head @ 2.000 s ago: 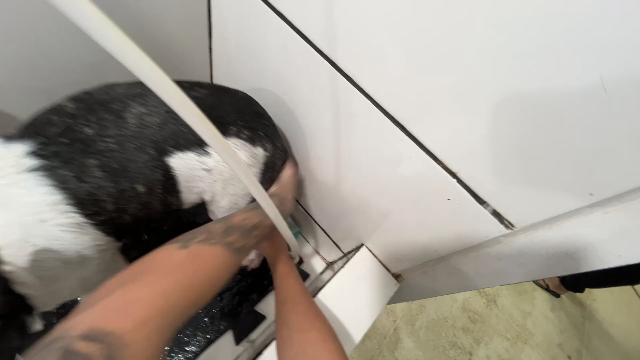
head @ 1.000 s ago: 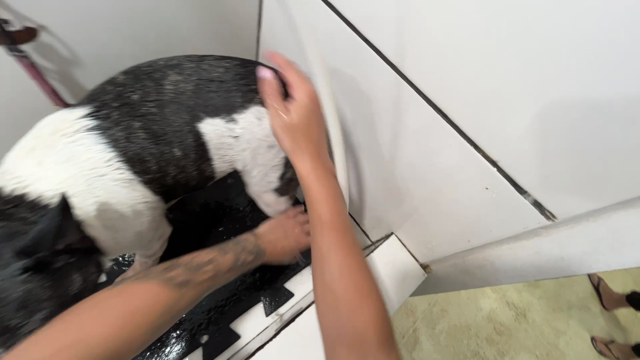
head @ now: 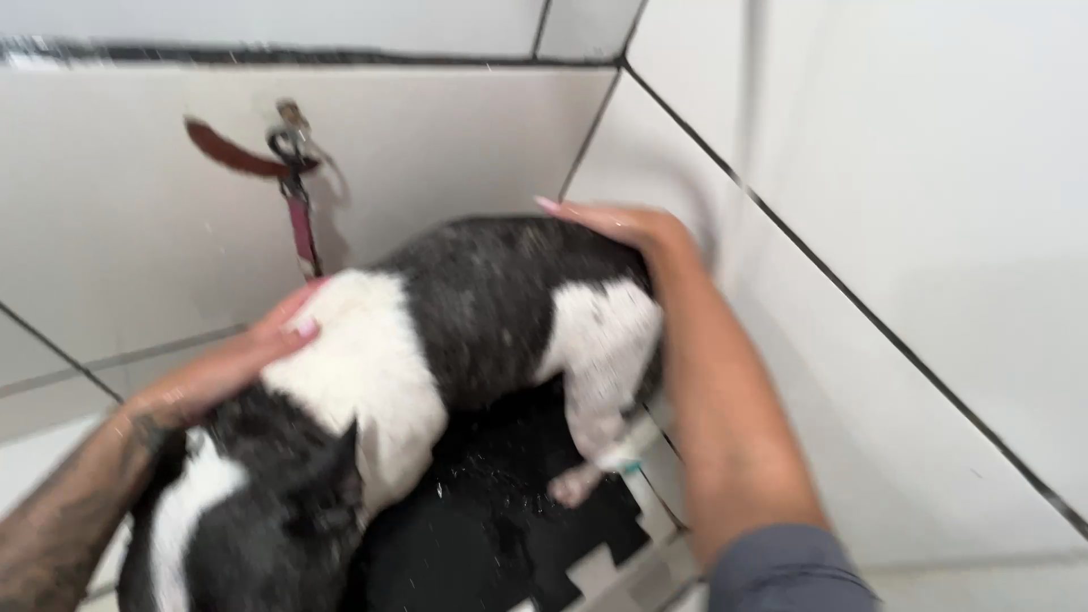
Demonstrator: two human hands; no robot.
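A wet black and white dog [head: 501, 306] stands on a black rubber mat [head: 476, 518], its head at the lower left. My left hand [head: 263, 340] lies on the back of its neck and shoulder, fingers spread. Over its rump rests my right hand [head: 612, 223], palm down, fingers extended. Near the dog's hind paw is a pale hose end with a teal part [head: 629, 463], blurred.
White tiled walls [head: 892, 212] with dark joints meet in a corner behind the dog. A brown strap [head: 229, 153] and a pink leash [head: 301, 225] hang from a metal wall fitting. The mat has a jigsaw edge beside a pale ledge.
My left hand has moved from near the hind leg to the dog's neck. My right hand stays at the rump. The view has swung left, bringing the wall fitting in.
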